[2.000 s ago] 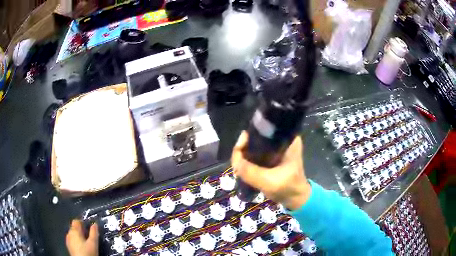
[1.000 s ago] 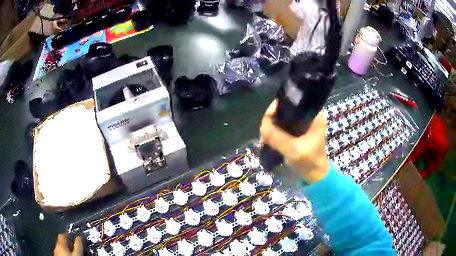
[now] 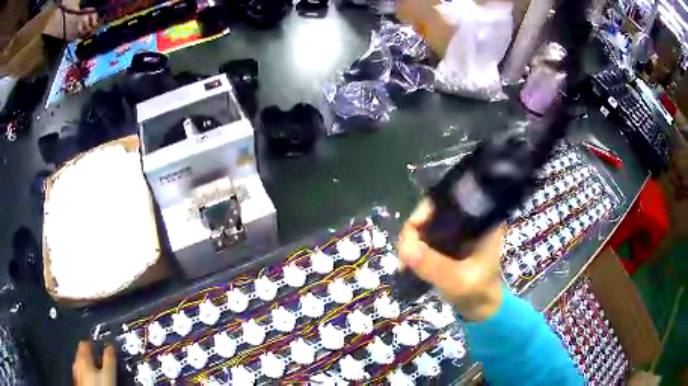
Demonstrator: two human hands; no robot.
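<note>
My right hand [image 3: 456,264] is closed around a thick black electric screwdriver [image 3: 479,192], held tilted over the right end of the near tray. The driver's lower end is blurred, so I cannot tell if it touches a unit. A clear tray [image 3: 260,320] lies in front of me with rows of white pieces and red, yellow and dark wires. My left hand [image 3: 95,367] is at the tray's left edge, cut off by the bottom of the picture. Its fingers are apart and I see nothing in it.
A white screw feeder [image 3: 215,181] stands behind the tray, beside a carton of white parts [image 3: 102,219]. Another filled tray [image 3: 562,207] lies at right, above a carton of filled trays [image 3: 592,332]. Black housings [image 3: 290,128], bagged parts [image 3: 358,105] and a pink-purple bottle [image 3: 542,90] stand behind.
My right hand has moved with the screwdriver rightward along the tray, and the driver now leans more to the right. The view has shifted, and my left hand remains near the tray's left edge.
</note>
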